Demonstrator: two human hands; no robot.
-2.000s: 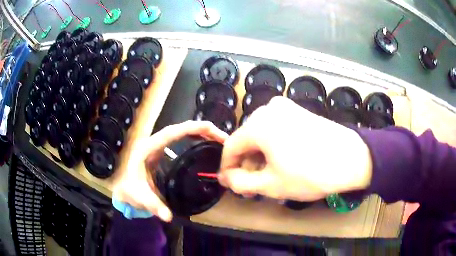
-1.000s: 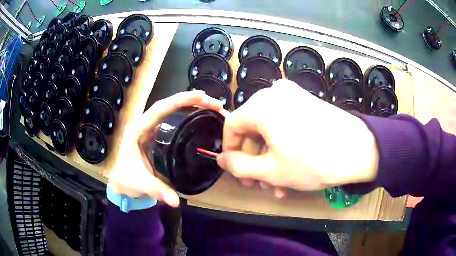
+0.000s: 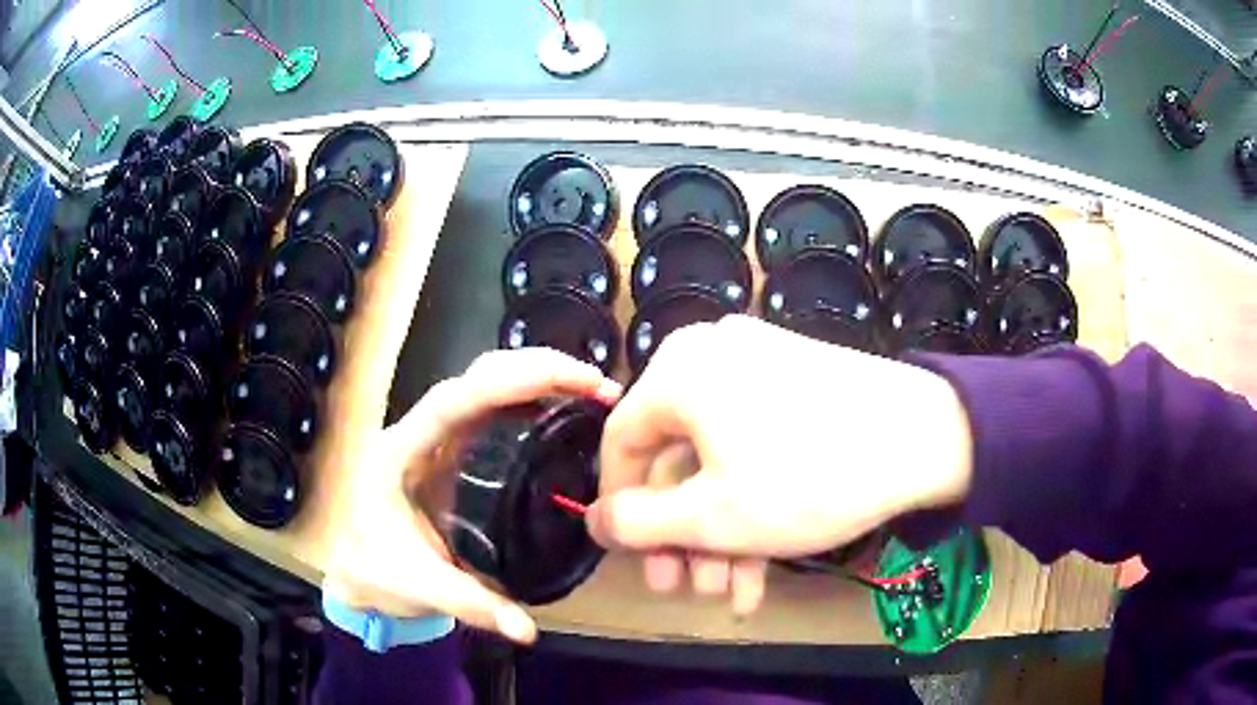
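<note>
My left hand [image 3: 421, 496] holds a black round housing [image 3: 517, 510] tilted on its side, fingers around its rim. My right hand [image 3: 772, 461] pinches the red lead wire [image 3: 568, 504] that comes out of the housing's centre. The housing's far side is hidden. A green circuit board [image 3: 933, 592] with red and black wires lies at the front edge of the cardboard, below my right wrist. Overlapping rows of black housings [image 3: 813, 234] lie behind my hands, partly covered by them.
More housings [image 3: 292, 344] lie in rows on a cardboard sheet [image 3: 414, 248] at left. A metal rail [image 3: 772, 149] divides the work area from the conveyor belt [image 3: 827, 69]. Wired green boards [image 3: 404, 55] and wired black units [image 3: 1072, 79] stand on the belt. A black crate [image 3: 97, 606] is at lower left.
The view has shifted. The green board at the front shows more fully now, less covered by my right arm. My hands still hold the housing and its red wire.
</note>
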